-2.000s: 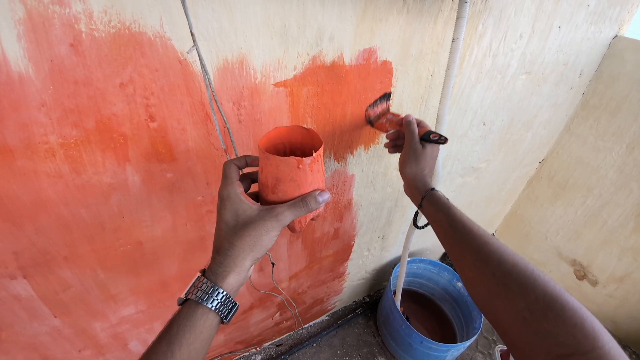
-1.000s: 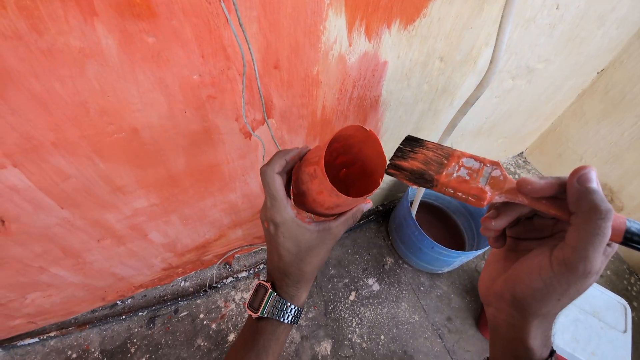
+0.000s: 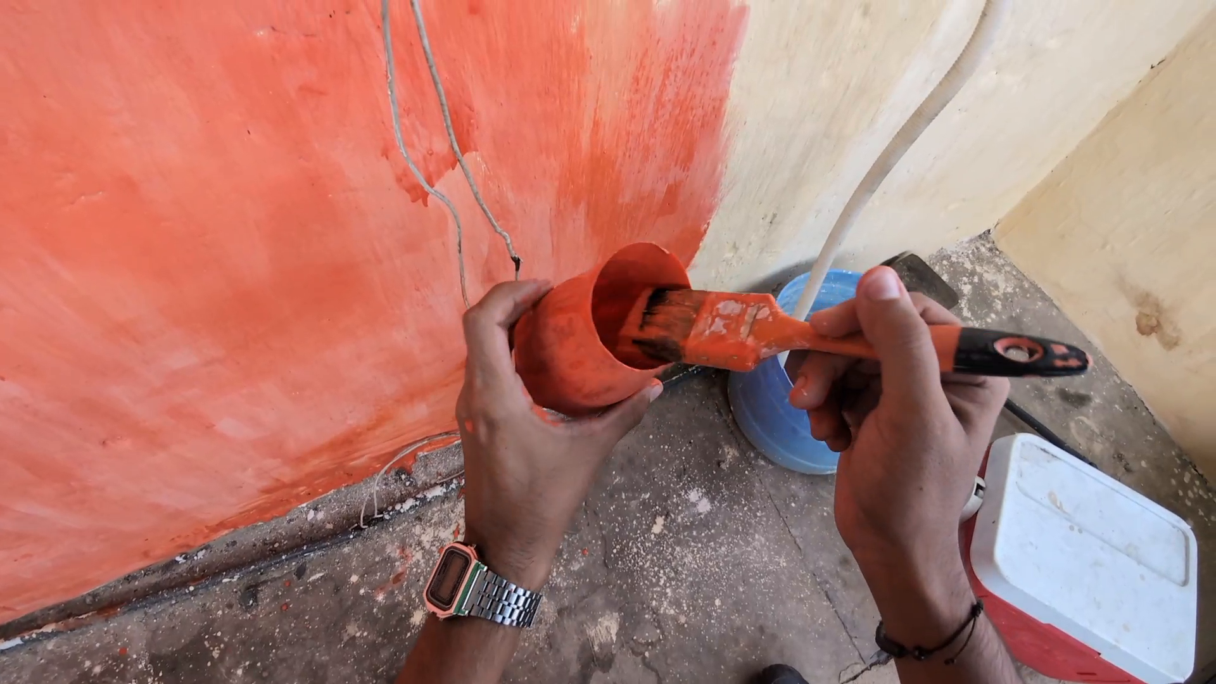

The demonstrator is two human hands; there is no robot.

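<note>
My left hand (image 3: pixel 532 427) is wrapped around an orange-coated cup (image 3: pixel 570 351), its mouth tilted toward the right. In my right hand (image 3: pixel 902 399) is a flat paintbrush (image 3: pixel 736 331), gripped by its orange and black handle. The dark bristle tips are inside the cup's mouth, and orange paint covers the brush's ferrule. How much paint the cup holds cannot be seen. Behind both hands stands the wall, with wet-looking orange paint (image 3: pixel 237 237) on the left and a cream surface (image 3: pixel 817 114) on the right.
A blue tub (image 3: pixel 774 427) stands on the speckled floor (image 3: pixel 665 570) behind my right hand, with a pale hose (image 3: pixel 893 152) running down to it. A red cooler with a white lid (image 3: pixel 1092 551) is at lower right. Loose wires (image 3: pixel 446 142) hang along the painted wall.
My right hand has brought the brush from the wall down to the cup, and its bristles have entered the mouth. The cup is tilted more than before. The view has swung downward.
</note>
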